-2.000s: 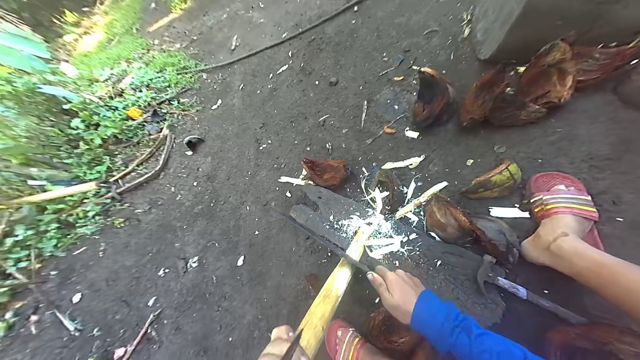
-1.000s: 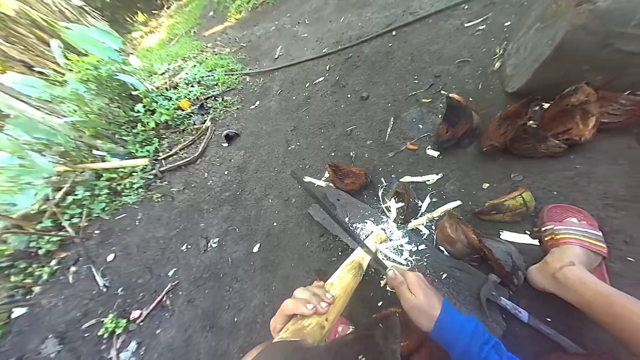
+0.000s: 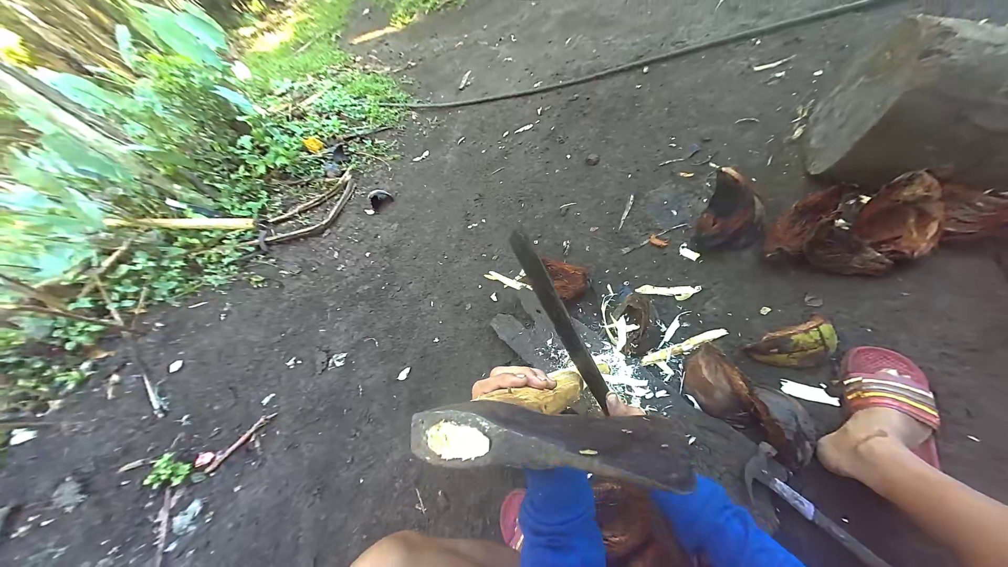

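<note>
My left hand (image 3: pixel 512 381) is wrapped around a pale wooden axe handle (image 3: pixel 555 394). The dark metal axe head (image 3: pixel 567 445) is close to the camera, with the pale end of the wood (image 3: pixel 457 440) showing in its eye. A machete (image 3: pixel 559 319) with a dark blade points up and left, crossing the far part of the handle. Its grip is in my right hand (image 3: pixel 622 406), mostly hidden behind the axe head. Pale wood shavings (image 3: pixel 630 378) lie heaped beyond the handle on and around a dark slab (image 3: pixel 520 335).
Coconut husks (image 3: pixel 728 213) lie around the slab and by a large stone block (image 3: pixel 913 102). A hammer (image 3: pixel 795 496) lies at lower right, near my sandalled foot (image 3: pixel 886 417). A hose (image 3: pixel 630 69) crosses the ground. Plants (image 3: pixel 197 134) grow at left.
The axe handle has turned and come up toward the camera, bringing the axe head into view. The machete blade now points more steeply upward. The view has shifted somewhat.
</note>
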